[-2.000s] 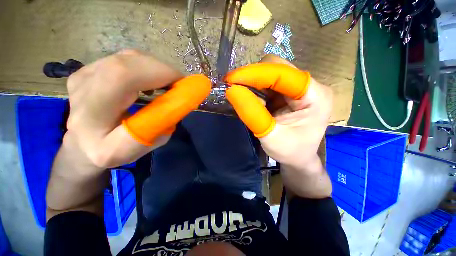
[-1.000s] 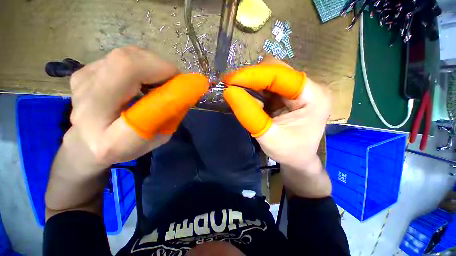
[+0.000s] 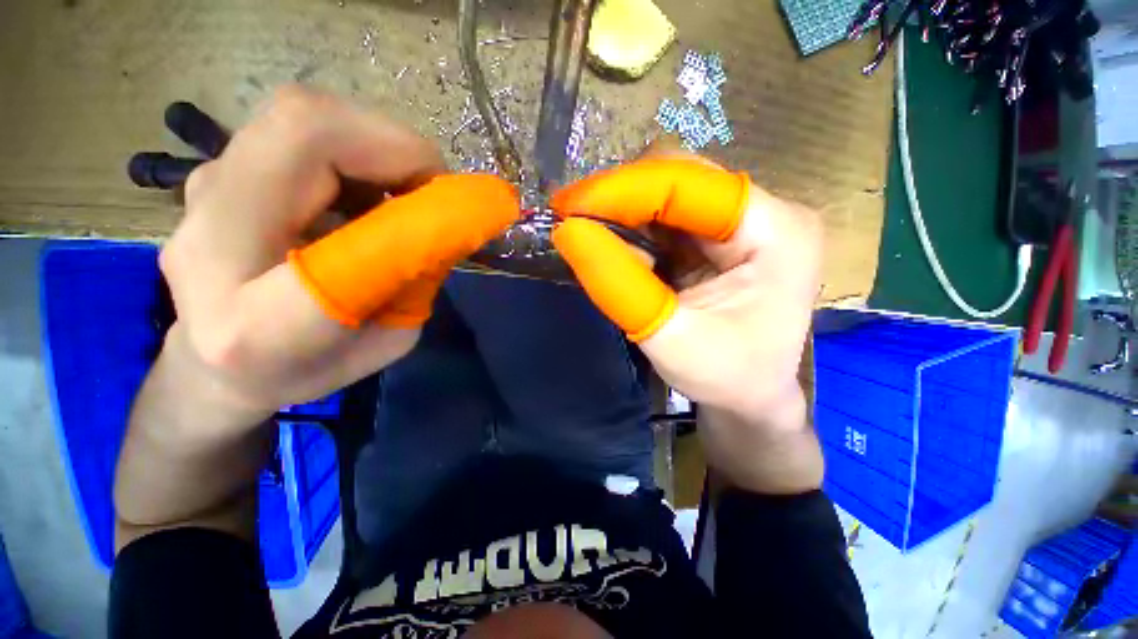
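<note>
My left hand (image 3: 312,237), with orange finger cots, is closed on a thin cable lead whose red end shows at the fingertips. Two thick black cable connectors (image 3: 171,147) stick out left of this hand. My right hand (image 3: 699,250), also in orange cots, pinches a thin black cord (image 3: 634,237) between thumb and finger. The fingertips of both hands nearly meet below the soldering iron's shaft (image 3: 562,106). Tiny silvery pieces (image 3: 537,225) show between them; whether they are held or lie behind is unclear. The thin solder feed tube (image 3: 484,94) ends just above my left fingertips.
Silvery scraps (image 3: 468,121) are scattered around the iron. A yellow sponge (image 3: 630,38) and small pale board pieces (image 3: 696,100) lie right of it. A black lead bundle (image 3: 998,38), white cable (image 3: 917,212) and red-handled tool (image 3: 1055,300) are at right. Blue bins (image 3: 917,424) stand below.
My left hand has turned and shifted slightly up and left. Its black connectors have spread apart, and a second one now shows clearly. My right hand has moved slightly left.
</note>
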